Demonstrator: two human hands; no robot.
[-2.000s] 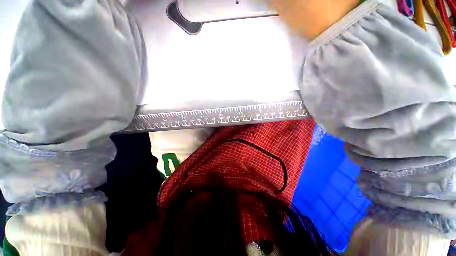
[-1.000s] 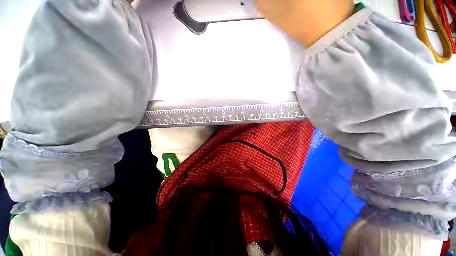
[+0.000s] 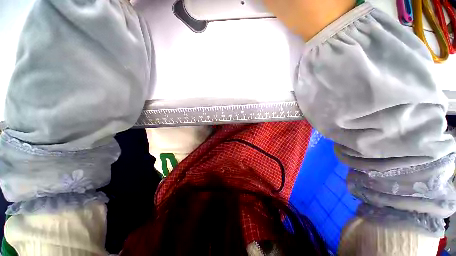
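Observation:
My right hand point(image 3: 312, 15) is cut off by the top edge; only its blurred back and wrist show above the grey sleeve cover, and its fingers are hidden. My left hand is out of the picture past the top edge; only its grey sleeve cover point(image 3: 80, 75) shows. Between the arms lies the white machine table point(image 3: 225, 65), with a dark curved slot point(image 3: 189, 17) at the top. A dark navy cloth point(image 3: 130, 185) hangs below the table edge at the left. What the hands work on is out of view.
A ruled strip point(image 3: 220, 114) runs along the table's front edge. Scissors with yellow-orange point(image 3: 439, 47) and red point(image 3: 445, 25) handles lie at the upper right beside a small pink and blue tool point(image 3: 405, 12). A blue crate point(image 3: 322, 190) stands below the table at right. A red checked apron point(image 3: 250, 160) covers the lap.
My right hand came further into view at the top, then moved slightly back up. The view has shifted a little, so the table slot and scissors sit slightly differently.

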